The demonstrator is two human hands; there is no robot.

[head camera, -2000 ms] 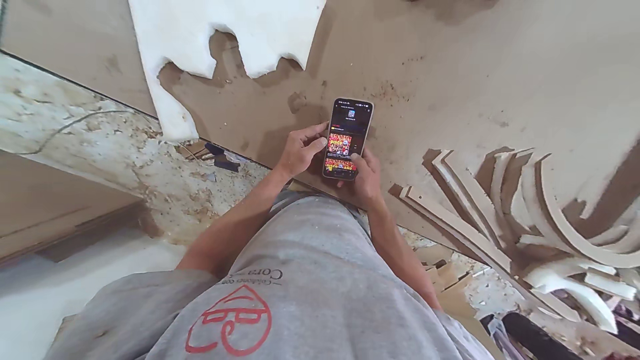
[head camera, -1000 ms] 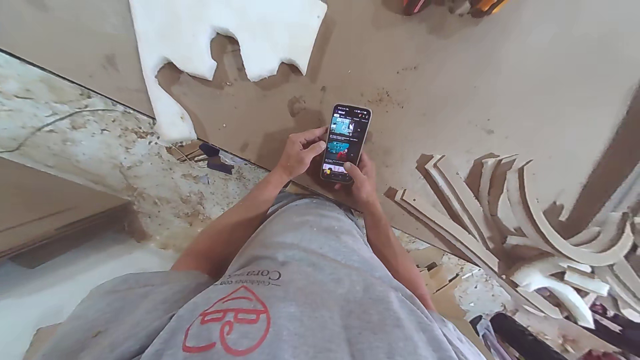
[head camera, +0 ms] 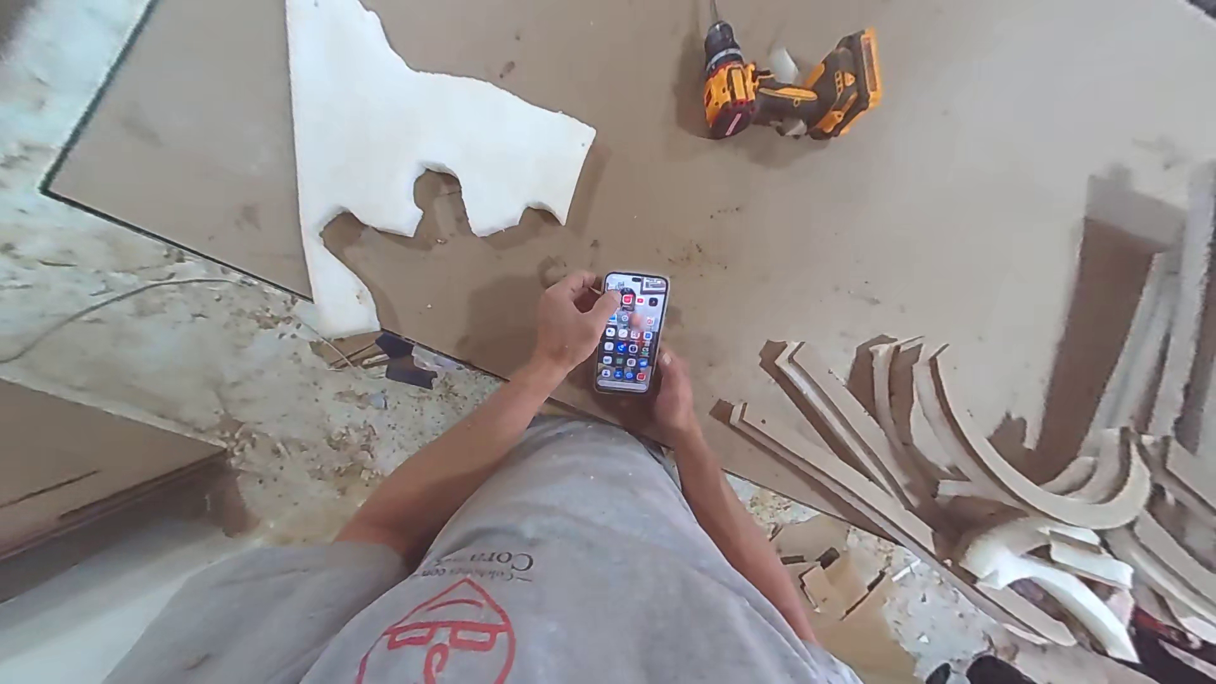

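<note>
A smartphone (head camera: 629, 347) with a lit grid of app icons is upright in the head view, over the near edge of a brown board-topped table (head camera: 788, 266). My left hand (head camera: 573, 323) is at its left side, the thumb over the upper left of the screen. Around the phone's lower right edge, my right hand (head camera: 674, 389) supports it from the side and partly beneath; its fingers behind the phone are hidden. A white sheet with a cut-out, wavy edge (head camera: 380, 123) lies on the table to the upper left of my hands.
A yellow and black cordless drill (head camera: 760, 90) lies on the table at the top. Curved cut strips (head camera: 988, 456) are heaped at the right, with white curved offcuts (head camera: 1054, 570) beside them. Scraps and dust cover the floor (head camera: 190, 332). A stack of boards (head camera: 85, 456) stands at lower left.
The phone screen has switched from a scrolling page of pictures to a grid of icons. My left thumb has moved up the screen. The view has shifted, showing the whole drill.
</note>
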